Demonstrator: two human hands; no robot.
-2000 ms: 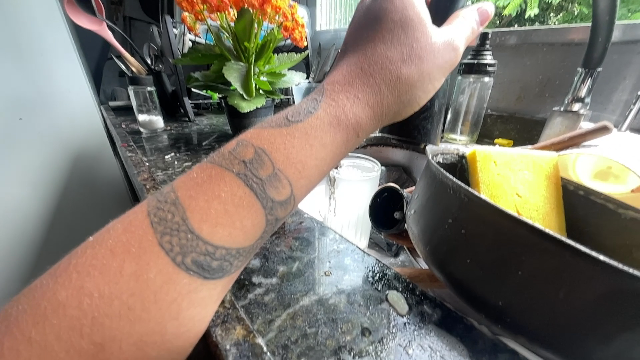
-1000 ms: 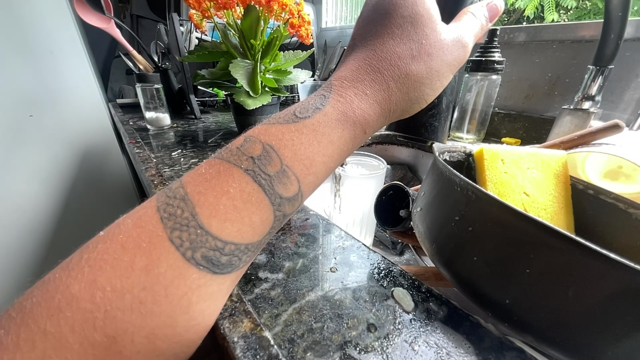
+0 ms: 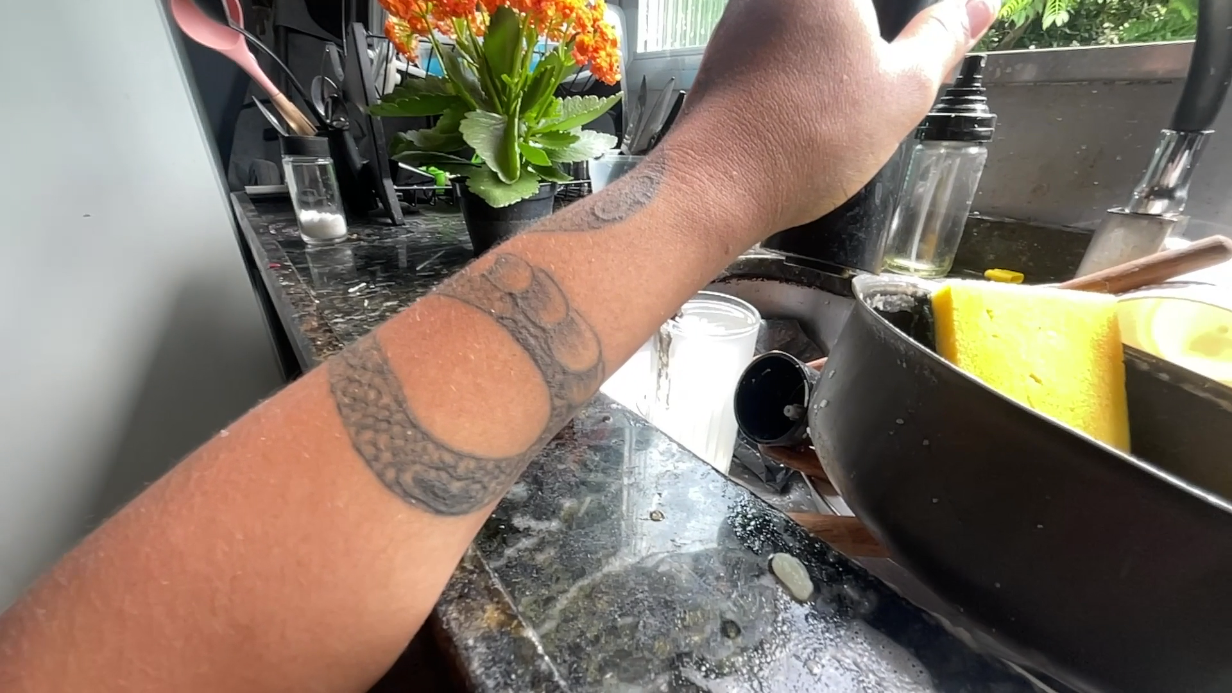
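Note:
My left hand [image 3: 818, 106] reaches in from the lower left to the top middle, wrapped around a dark cylindrical container [image 3: 847, 231]. Its thumb lies on the right side; the other fingers are hidden behind the hand. Just right of the container stands a clear glass bottle with a black pump-like top [image 3: 938, 183]. A yellow sponge [image 3: 1035, 356] rests upright in a large dark pan [image 3: 972, 481] at the right. Below my wrist, a whitish translucent cup [image 3: 712, 366] stands in the sink. My right hand is out of view.
A potted orange-flowered plant [image 3: 510, 144], a glass salt shaker [image 3: 316, 202] and a pink utensil [image 3: 226, 43] stand at the back left. The wet stone counter's edge [image 3: 491, 597] borders the sink. A faucet [image 3: 1165, 173] rises at the right.

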